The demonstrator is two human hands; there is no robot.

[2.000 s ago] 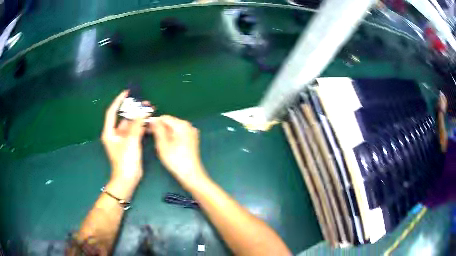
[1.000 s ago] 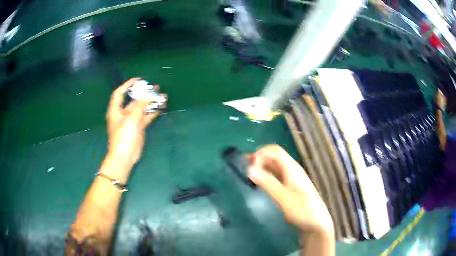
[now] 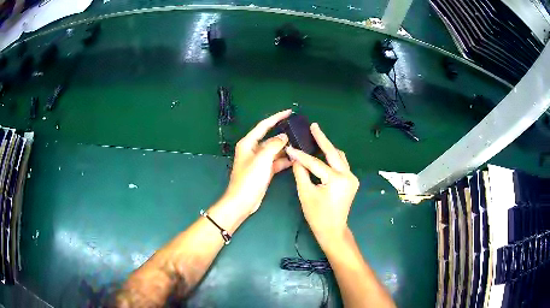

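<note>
A black box-like adapter housing [image 3: 300,133] is held up between both hands, in front of me over the edge of the belt. My left hand [image 3: 259,153] grips it from the left with thumb and fingers. My right hand [image 3: 325,180] holds it from the right and below, with fingertips on its lower side. The pale circuit board does not show; whether it is inside the housing is hidden. A tied black cord bundle [image 3: 304,264] lies on the green bench beside my right forearm, with a thin cable running up from it.
Another cord bundle [image 3: 225,107] lies on the belt behind my left hand. A black adapter with cord [image 3: 386,57] and other dark parts lie farther back. A white post [image 3: 482,144] slants at the right. Tray stacks stand at the right [image 3: 506,180] and left edges [image 3: 13,198].
The view has turned left. The pale board in my left hand is out of sight. My right hand has brought the black piece from the right to my left hand, and both now hold it.
</note>
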